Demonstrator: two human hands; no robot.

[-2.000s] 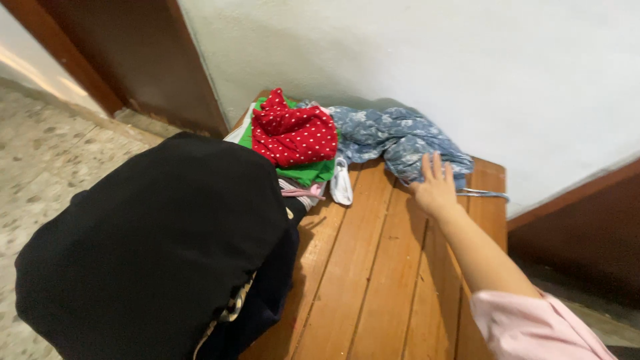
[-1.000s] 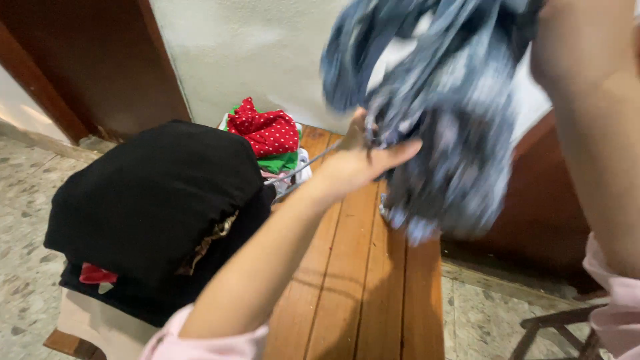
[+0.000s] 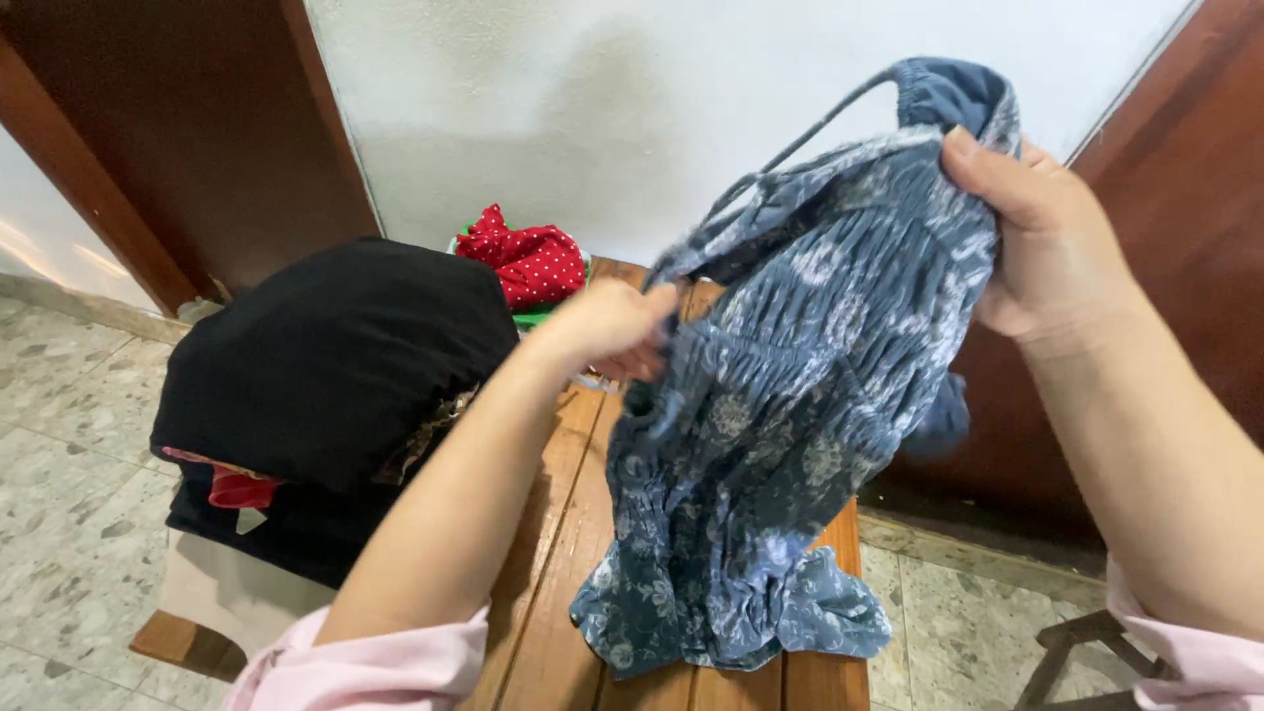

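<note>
A blue floral garment (image 3: pixel 790 395) with gathered, smocked fabric and a thin strap hangs between my hands. My right hand (image 3: pixel 1037 227) grips its upper edge at the right, thumb in front. My left hand (image 3: pixel 622 326), slightly blurred, pinches the garment's left edge lower down. The garment's bottom edge rests on or hangs just over the wooden slatted table (image 3: pixel 553 553); which one, I cannot tell. Left of my left forearm lies a pile of folded clothes under a black cloth (image 3: pixel 336 355). Behind my left hand is a red cloth with white dots (image 3: pixel 528 262) on a green one.
A red fabric piece (image 3: pixel 242 487) pokes out of the dark pile, above a beige cloth (image 3: pixel 232 592) at the table's left edge. A pale wall (image 3: pixel 513 118) stands behind the table, between brown doors. A dark stool or chair part (image 3: pixel 1076 652) is at the lower right.
The blue floral garment lay bunched on the table beside the red cloth, under one hand. It was then lifted in both hands, and now hangs more spread out between them.
</note>
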